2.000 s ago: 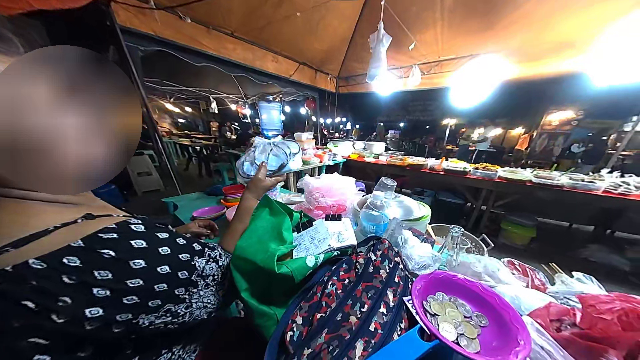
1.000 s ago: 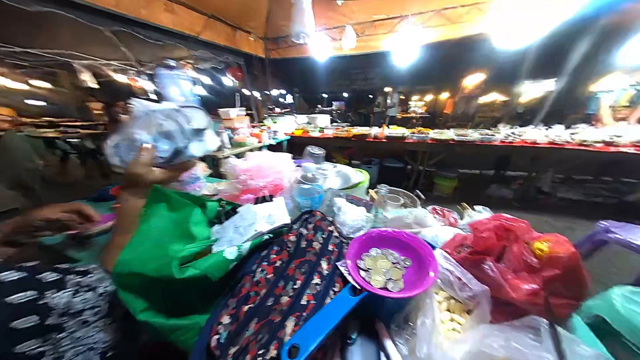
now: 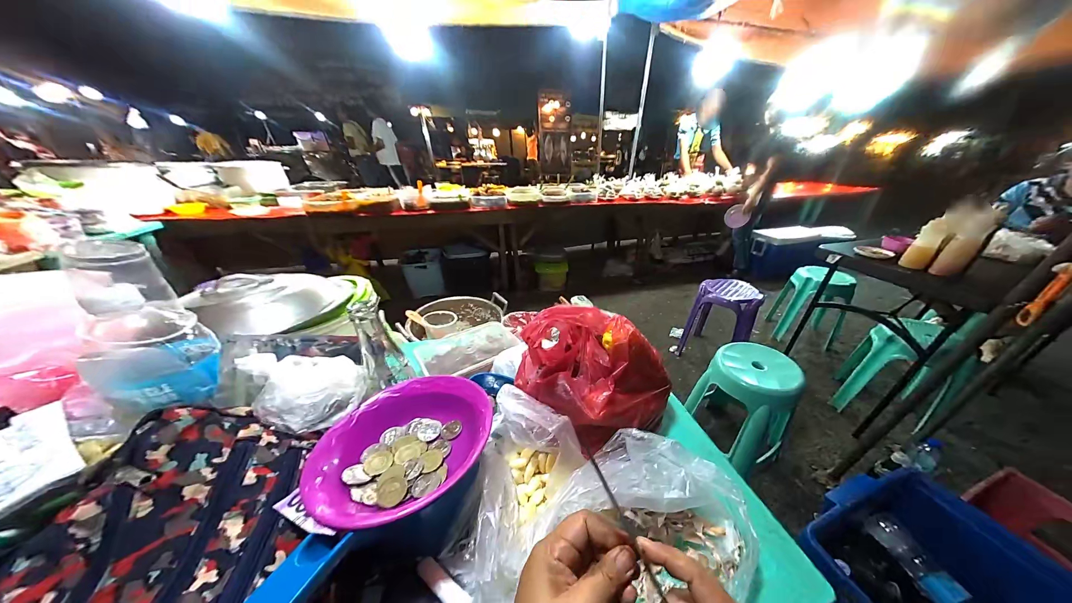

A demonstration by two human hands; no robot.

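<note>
At the bottom centre, my left hand [image 3: 578, 563] pinches a thin dark stick [image 3: 610, 494] between thumb and fingers. My right hand [image 3: 682, 574], partly cut off by the lower edge, touches the same stick lower down, its fingertips against it. Just beyond both hands lies a clear plastic bag [image 3: 666, 481] with small pale and brownish pieces [image 3: 708, 544] inside. To its left, another clear bag [image 3: 536, 419] holds pale yellow pieces [image 3: 529, 479]. A purple plastic bowl [image 3: 331, 456] of coins [image 3: 402, 461] rests on a blue long-handled vessel [image 3: 306, 569]. What the stick's lower end meets is unclear.
A red plastic bag [image 3: 590, 368] sits on the green table [image 3: 779, 536]. Left are a camouflage-patterned bag [image 3: 184, 502], clear plastic containers [image 3: 146, 343] and a lidded metal pot [image 3: 260, 301]. Right stand a green stool [image 3: 749, 381] and a blue crate [image 3: 946, 536]. Behind runs a food-laden table [image 3: 502, 203].
The view has swung far to the right. The person at left, who held up plastic-wrapped items beside a green bag, is out of view. My hands and the stick now show at the bottom.
</note>
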